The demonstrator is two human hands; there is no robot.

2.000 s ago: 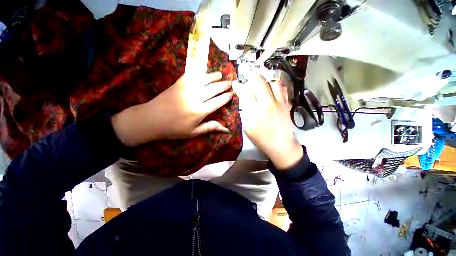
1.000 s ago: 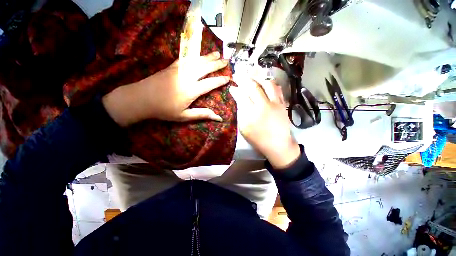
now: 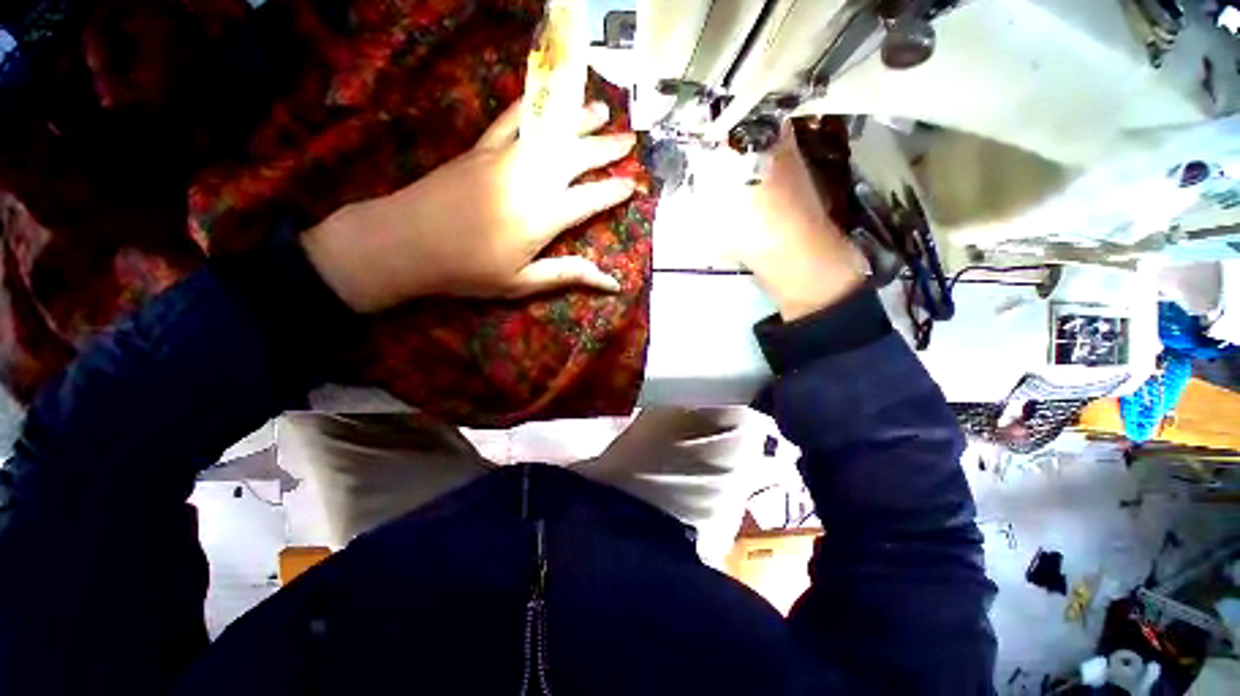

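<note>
The red-orange patterned fabric (image 3: 571, 326) lies bunched from the far left to beside the presser foot. Its right edge runs down the white table. My left hand (image 3: 510, 211) lies flat on it, fingers spread, fingertips near that edge. My right hand (image 3: 775, 204) is right of the fabric, beside the presser foot and needle area (image 3: 669, 161). Its fingers are washed out by glare, so its grip cannot be told. The sewing machine (image 3: 707, 55) stands above both hands. The shears (image 3: 884, 252) are mostly hidden behind my right hand and sleeve.
Slim blue-black snips (image 3: 927, 279) lie right of my right wrist. A dark thread crosses the white table (image 3: 707, 354). A black-and-white label (image 3: 1091, 335), striped scrap (image 3: 1040, 408) and blue item (image 3: 1156, 394) are at the right. Scraps litter the floor.
My right hand has moved up and right, off the fabric edge, and its sleeve now reaches over the shears. My left hand stays spread on the fabric, with only a small shift.
</note>
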